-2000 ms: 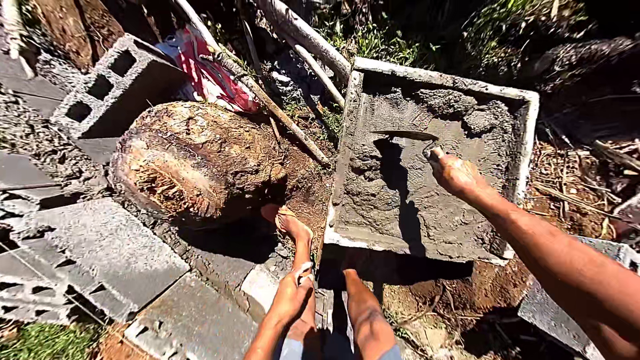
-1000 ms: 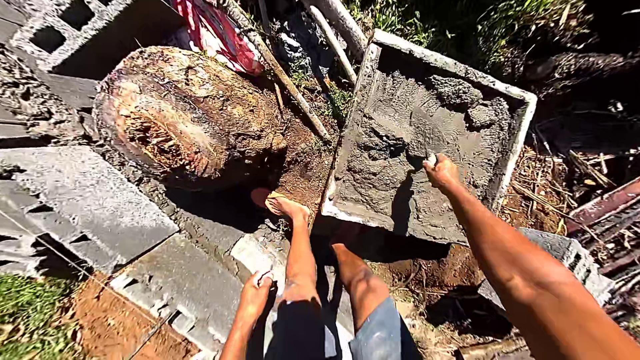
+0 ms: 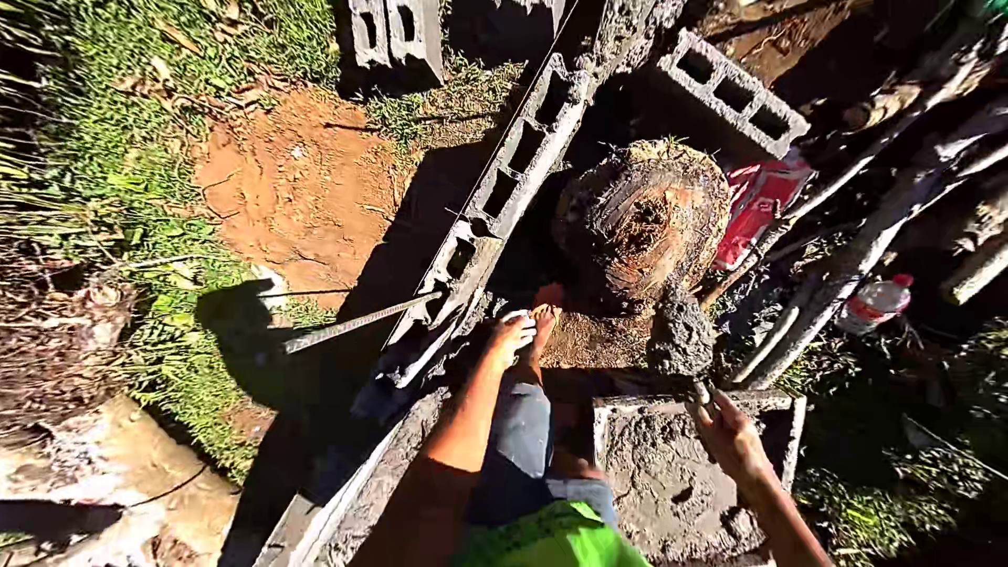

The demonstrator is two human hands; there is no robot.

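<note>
My right hand (image 3: pixel 729 438) grips the handle of a trowel, its blade hidden under a heap of wet mortar (image 3: pixel 682 335). The trowel is over the near end of a tree stump (image 3: pixel 650 220) and the top edge of a mortar tray (image 3: pixel 794 445), which holds more grey mortar (image 3: pixel 669 480). My left hand (image 3: pixel 512 337) hangs above my foot, beside a wall of hollow concrete blocks (image 3: pixel 504 189); its fingers are partly curled, and whether it holds anything is not plain.
A steel rebar (image 3: pixel 362 321) sticks out leftward from the block wall. A loose concrete block (image 3: pixel 732 94) lies beyond the stump, near a red and white sack (image 3: pixel 760 209). Wooden poles (image 3: pixel 858 252) and a plastic bottle (image 3: pixel 874 305) are on the right. Reddish soil (image 3: pixel 303 189) lies left of the wall.
My right hand has lifted the trowel out of the tray, now loaded with mortar. The view has swung strongly toward the block wall.
</note>
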